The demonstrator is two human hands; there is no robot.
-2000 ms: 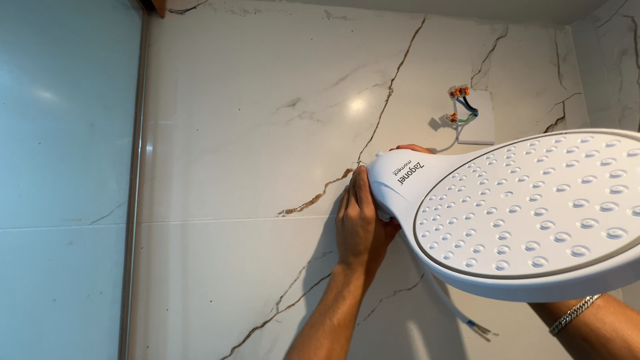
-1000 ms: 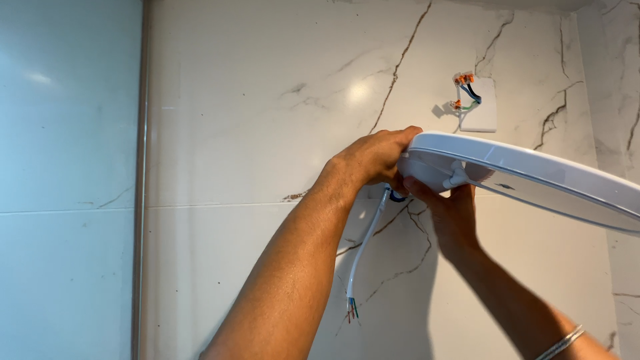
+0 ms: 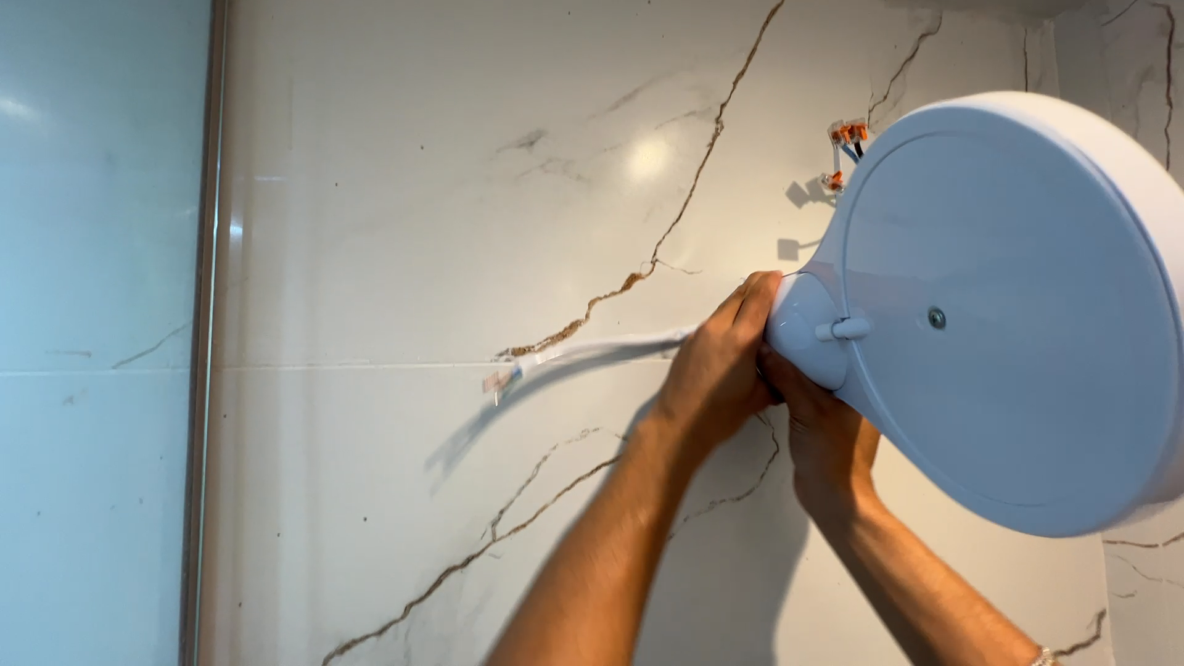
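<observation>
A white electric shower head (image 3: 1008, 370) is held up at the right, its smooth round back facing me and its narrow neck to the left. My left hand (image 3: 726, 361) grips the neck end from the left. Close beside it, my right hand (image 3: 828, 430) holds the neck from below, with its fingertips partly hidden. From behind my left hand a white cable (image 3: 601, 344) stretches left across the wall to its stripped wire ends (image 3: 502, 379), which are blurred. Orange lever wire connectors (image 3: 846, 134) on wires from the wall show at the head's upper left edge.
Marble-look wall tiles (image 3: 444, 231) with brown veins stand behind the hands. A bluish glass panel (image 3: 92, 231) with a dark upright frame (image 3: 205, 324) runs along the left side. The wall's corner is at the far right.
The shower head has been turned over: its nozzle face showed two seconds ago, now its back does. The cable hung down one second ago and now stretches left.
</observation>
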